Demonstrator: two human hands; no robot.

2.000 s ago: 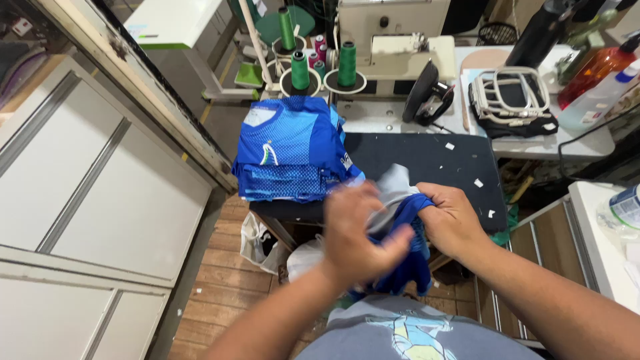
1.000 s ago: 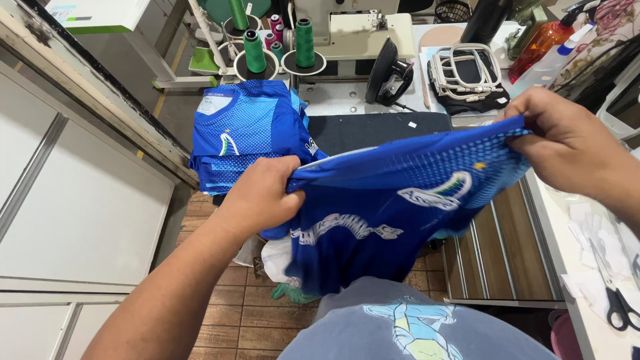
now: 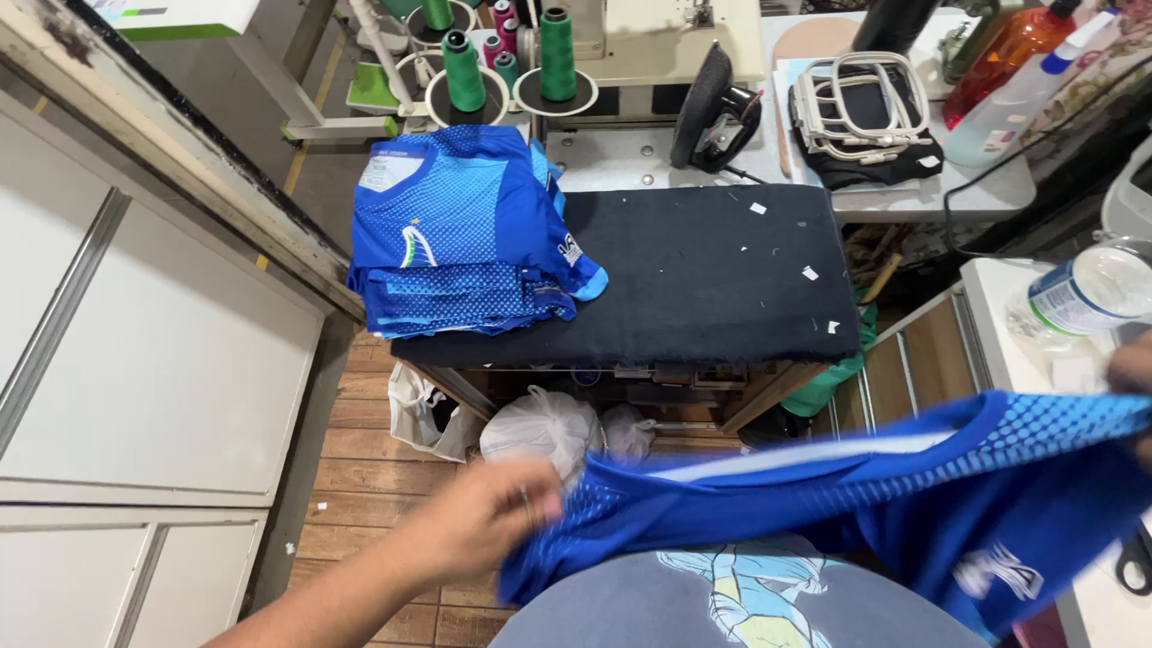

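A blue jersey [image 3: 810, 504] with lighter dotted panels stretches across my lap, blurred by motion. At its left shoulder my left hand [image 3: 513, 508] has its fingers closed on the cloth. My right hand [image 3: 1136, 369], cut off by the right edge, grips the other end near the dotted sleeve. Beyond them, a folded stack of blue jerseys [image 3: 450, 207] lies on the left part of a black padded board [image 3: 702, 270]. Small white scraps dot the board.
A clothes iron [image 3: 715, 112] stands at the board's far edge, beside embroidery hoops [image 3: 859, 108] on black cloth. Green thread cones [image 3: 556, 54] and a sewing machine [image 3: 684, 36] are behind. Spray bottles [image 3: 1017, 99] stand at back right, a clear plastic container [image 3: 1089, 288] at right, scissors [image 3: 1132, 567] lower right.
The jersey was bunched in my hands, then spread out between them with its front showing. It now hangs lower and farther right, and my right hand has moved to the frame's right edge.
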